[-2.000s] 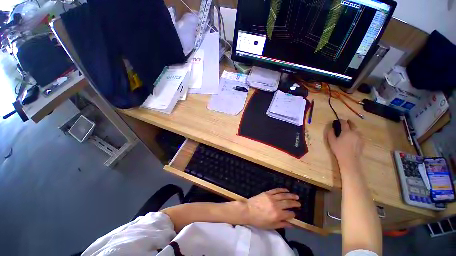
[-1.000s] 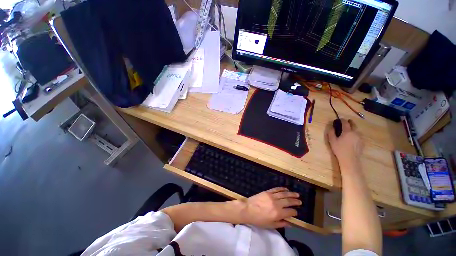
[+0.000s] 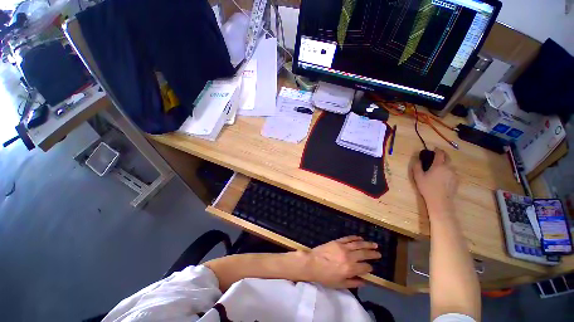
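My right hand (image 3: 438,178) rests over the small black wired mouse (image 3: 427,159) on the bare desk, right of the mouse pad. My left hand (image 3: 343,261) lies palm down over the right part of the long black keyboard (image 3: 286,216), fingers a little spread and holding nothing. The keyboard sits in the pulled-out light wood tray (image 3: 257,230). The monitor (image 3: 393,47) shows nested thin lines with green-yellow bands on black. The black mouse pad (image 3: 340,168) has a red edge and carries white note slips (image 3: 362,134).
Calculator (image 3: 518,227) with a lit smartphone (image 3: 554,225) on it at the right. A pen (image 3: 392,139) lies beside the pad. Paper sheets (image 3: 288,116) and packs (image 3: 214,108) lie left. Dark navy cloth (image 3: 154,56) hangs over the left partition. Orange cables (image 3: 434,128) lie below the monitor.
The mouse and my right fingers have shifted very slightly. My left hand stays over the keyboard, almost unmoved.
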